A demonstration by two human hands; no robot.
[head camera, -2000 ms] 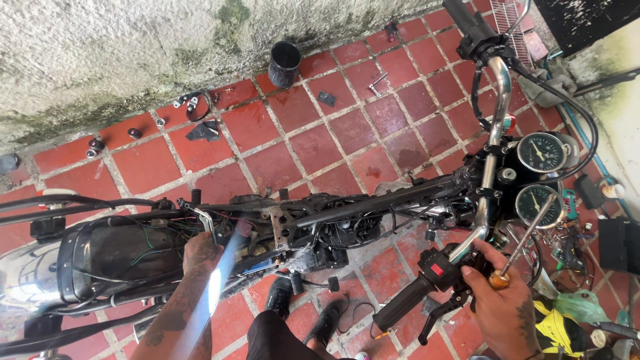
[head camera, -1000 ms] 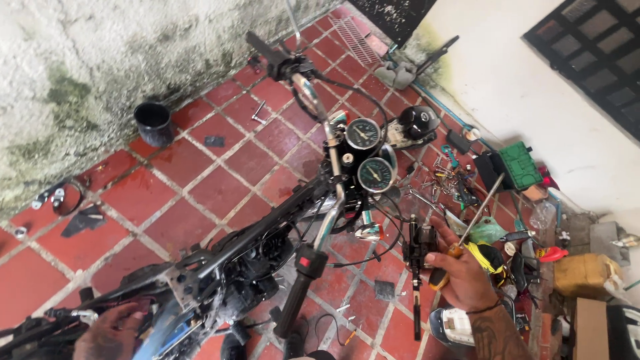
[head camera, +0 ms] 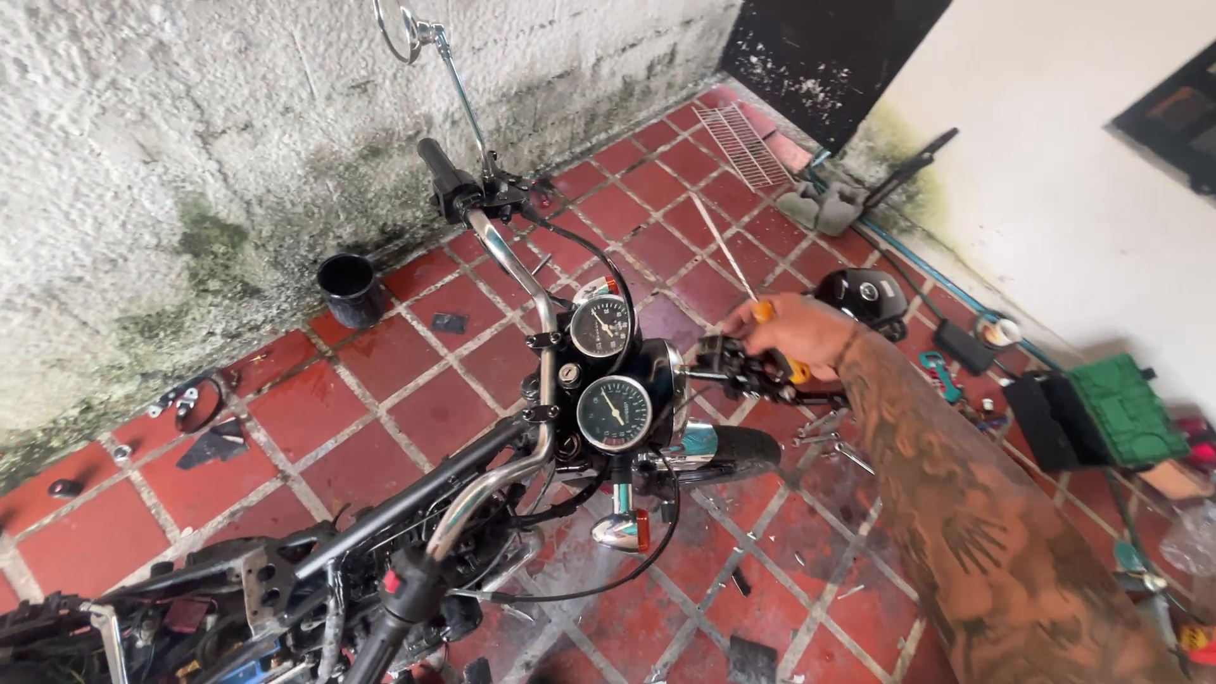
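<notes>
My right hand (head camera: 796,334) reaches in from the right, closed around a screwdriver (head camera: 726,249) with an orange handle and a long shaft pointing up and left. A black metal part (head camera: 736,366) with a short bright rod is at the same hand, just right of the headlight (head camera: 668,380); fingers hide some of it. Left of the hand stands the partly stripped motorcycle, with its chrome handlebar (head camera: 518,261), two round gauges (head camera: 615,414), a black grip (head camera: 380,636) at the lower end and a mirror (head camera: 410,36) at the far end. My left hand is out of view.
A black pot (head camera: 351,293) stands by the rough wall. Wrenches (head camera: 836,439) lie beyond the front wheel (head camera: 736,454). A black fuel tank or similar rounded part (head camera: 864,296), a green case (head camera: 1126,408) and a wire rack (head camera: 743,147) are on the tiles.
My right hand, with the screwdriver, has moved from beside the lower handlebar end to the front of the headlight. My left hand, earlier at the motorcycle frame, has left the view. The view has shifted.
</notes>
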